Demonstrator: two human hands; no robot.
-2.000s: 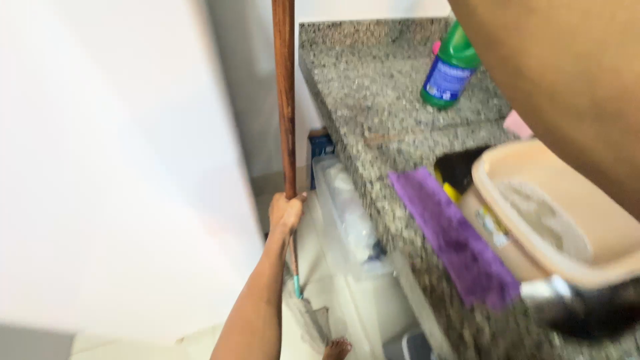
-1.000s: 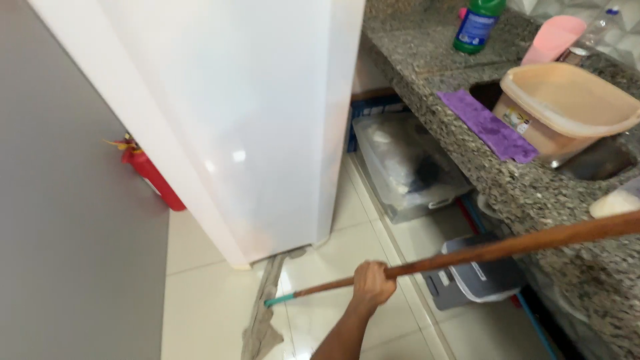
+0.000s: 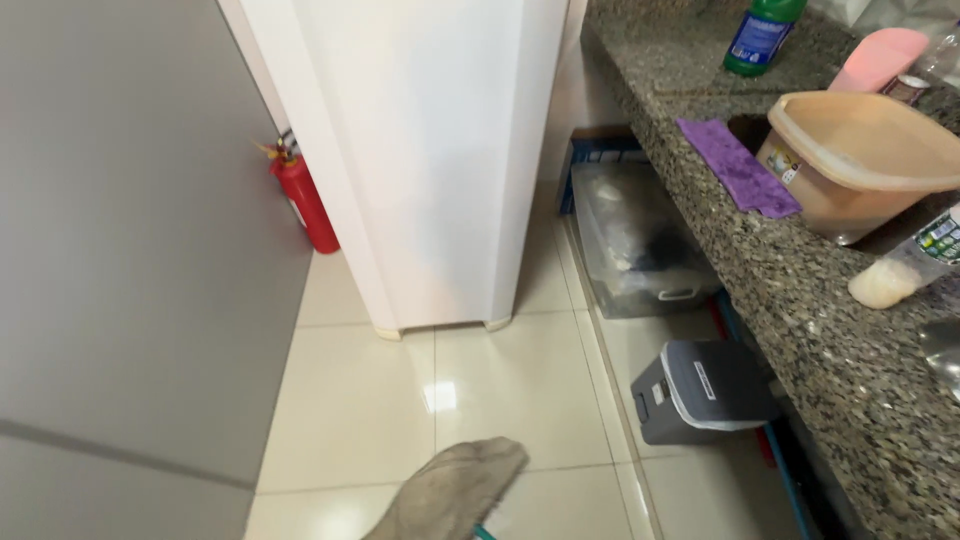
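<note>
Neither my left hand nor my right hand shows in the head view. At the bottom edge, a grey-beige cloth [image 3: 457, 487] lies on the tiled floor, with a short teal end of the pole [image 3: 484, 532] beside it. The rest of the pole is out of the frame. On the granite counter [image 3: 787, 300] at the right, a purple cloth [image 3: 735, 169] hangs partly over the edge by a beige plastic tub [image 3: 862, 142], which stands at the sink.
A white refrigerator [image 3: 420, 165] stands ahead, a red fire extinguisher [image 3: 307, 199] to its left by a grey wall [image 3: 135, 262]. Under the counter are a clear storage box [image 3: 637, 247] and a grey bin [image 3: 712, 390]. A green bottle [image 3: 761, 37] and a clear bottle [image 3: 911, 259] are on the counter.
The cloth and the teal pole end have moved back from the refrigerator's base to the bottom edge. The hand on the wooden pole, seen in both earlier frames, has left the view.
</note>
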